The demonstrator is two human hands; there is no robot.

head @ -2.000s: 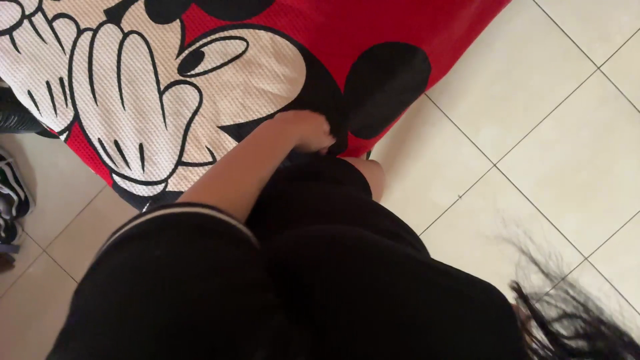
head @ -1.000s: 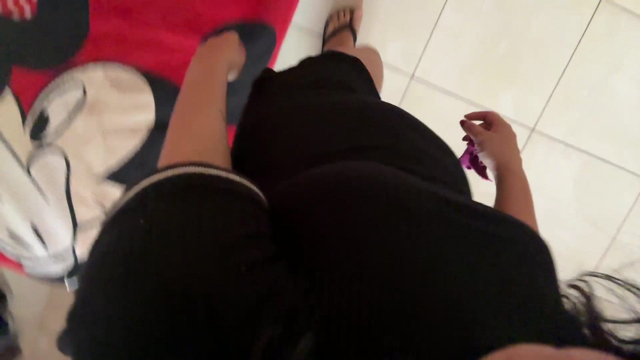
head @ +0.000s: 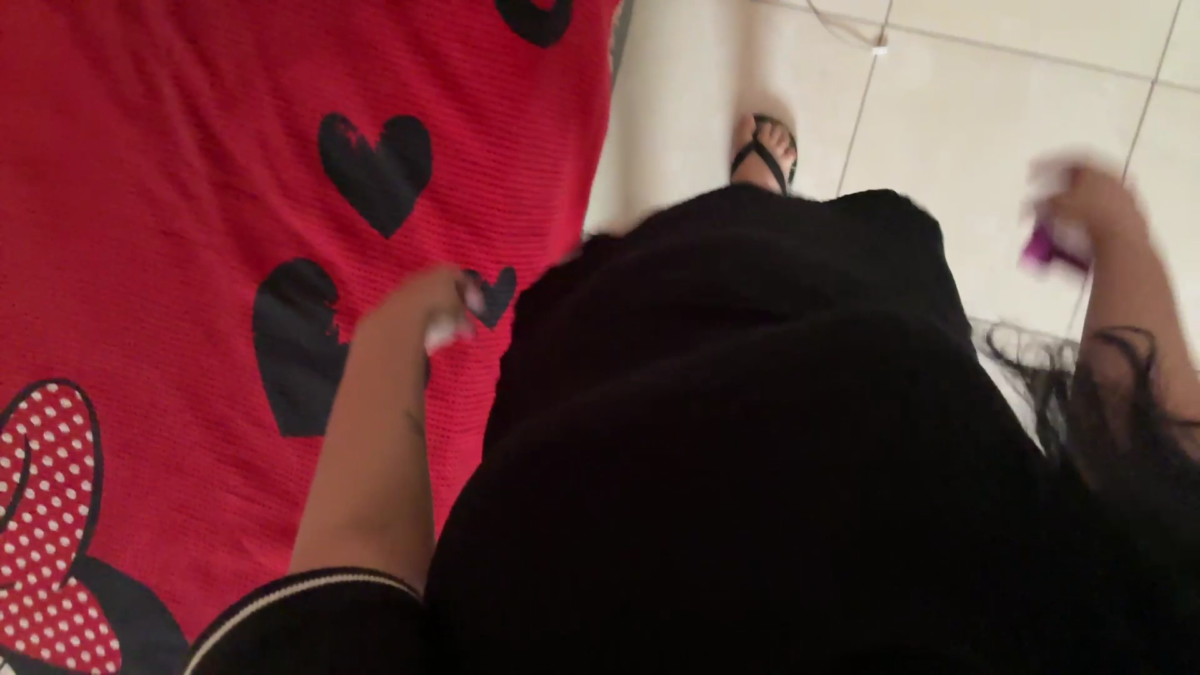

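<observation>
My left hand (head: 436,305), blurred, is over a red printed bedspread (head: 187,169) with black hearts; a small whitish blur shows at its fingers, and I cannot tell whether that is a held thing. To the right, my right hand (head: 1087,211) is above the floor with a small purple thing (head: 1055,246) in its fingers, too blurred to name. My black clothing (head: 731,422) fills the middle of the view. Below it at the left, a polka-dot bow print (head: 56,487) shows on the bedspread.
Pale floor tiles (head: 975,122) lie to the right of the bedspread's edge. My foot in a black flip-flop (head: 767,155) stands on them. A thin cable with a white end (head: 879,44) lies on the floor at the top. Dark hair hangs near my right arm.
The view has shifted a lot along the bedspread, from the cartoon face to the hearts. My right hand, out of sight two seconds ago, shows with the purple thing in the last two frames.
</observation>
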